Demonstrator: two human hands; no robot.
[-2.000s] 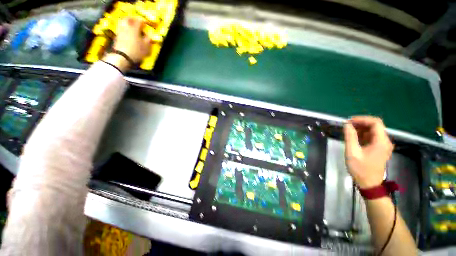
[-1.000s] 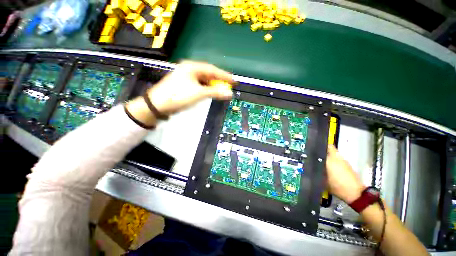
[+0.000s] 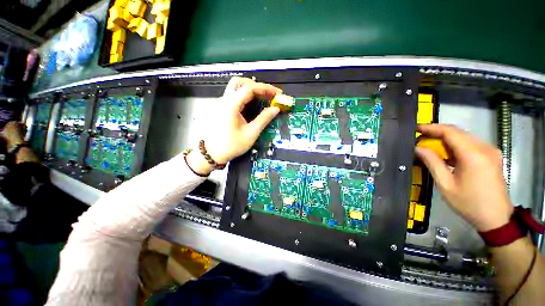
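Observation:
A black carrier (image 3: 391, 197) frames four green circuit boards (image 3: 334, 206) with small blue, white and yellow parts. My left hand (image 3: 245, 122) holds a large yellow capacitor (image 3: 282, 102) between thumb and fingertips, over the upper left board and hiding part of it. My right hand (image 3: 466, 176) is at the carrier's right edge, over a narrow black tray (image 3: 423, 226) of yellow capacitors. Its thumb and fingers are around a yellow capacitor (image 3: 435, 145) at the tray.
A black parts tray (image 3: 146, 60) with large yellow blocks stands on the green surface (image 3: 358, 30), near a bluish plastic bag (image 3: 74, 42). More carriers (image 3: 146, 119) lie left on the conveyor. Another person's hand (image 3: 13, 132) shows far left. A cardboard box (image 3: 179, 263) sits below.
My left hand has moved its yellow capacitor onto the upper left board area. My right hand has risen from beside the carrier to the narrow tray's yellow parts. The view has shifted.

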